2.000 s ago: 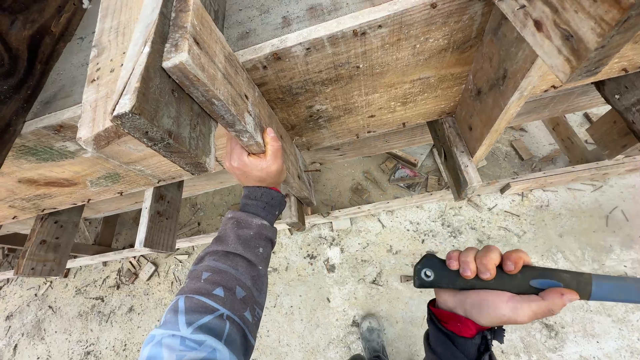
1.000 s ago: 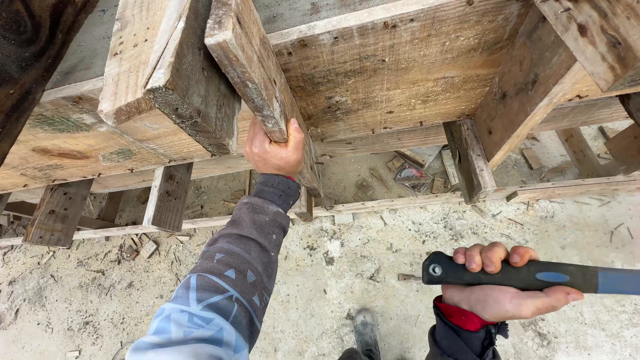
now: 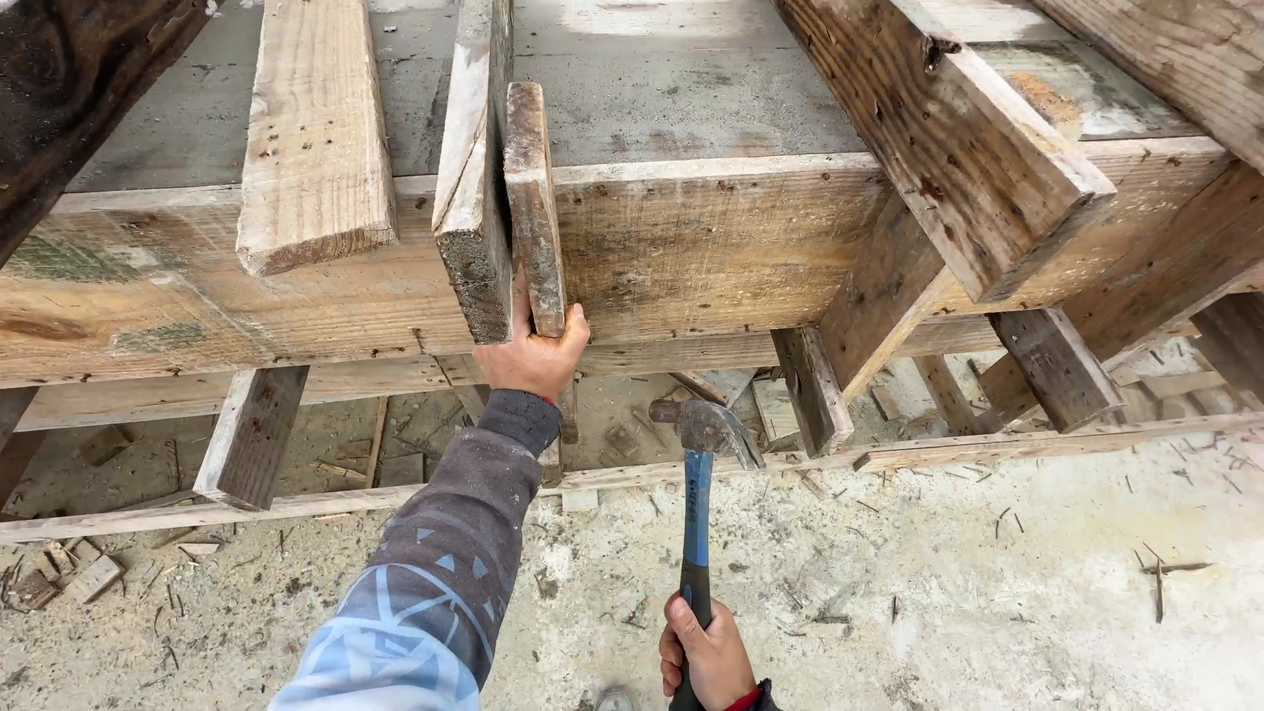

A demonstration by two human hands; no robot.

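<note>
My left hand point(image 3: 533, 354) grips the lower end of a short wooden board point(image 3: 535, 212), which stands on edge against the side plank point(image 3: 711, 247) of the timber formwork. Close to its left is a thicker, cracked timber point(image 3: 474, 247); part of my fingers is hidden between the two. Low in the view, my right hand point(image 3: 709, 652) is closed around the dark grip of a claw hammer point(image 3: 697, 504) with a blue shaft. The hammer is upright, its steel head at the top and its claw pointing right.
Timber ends jut out at the left point(image 3: 316, 148) and right point(image 3: 958, 148). Short struts point(image 3: 255, 434) stand below along a low rail point(image 3: 326, 502). Wood scraps point(image 3: 94, 578) and nails lie on the concrete floor point(image 3: 889, 583).
The hammer has turned from lying sideways to upright, and its head has come into view. The board in my left hand now stands beside the thicker timber. The view has shifted.
</note>
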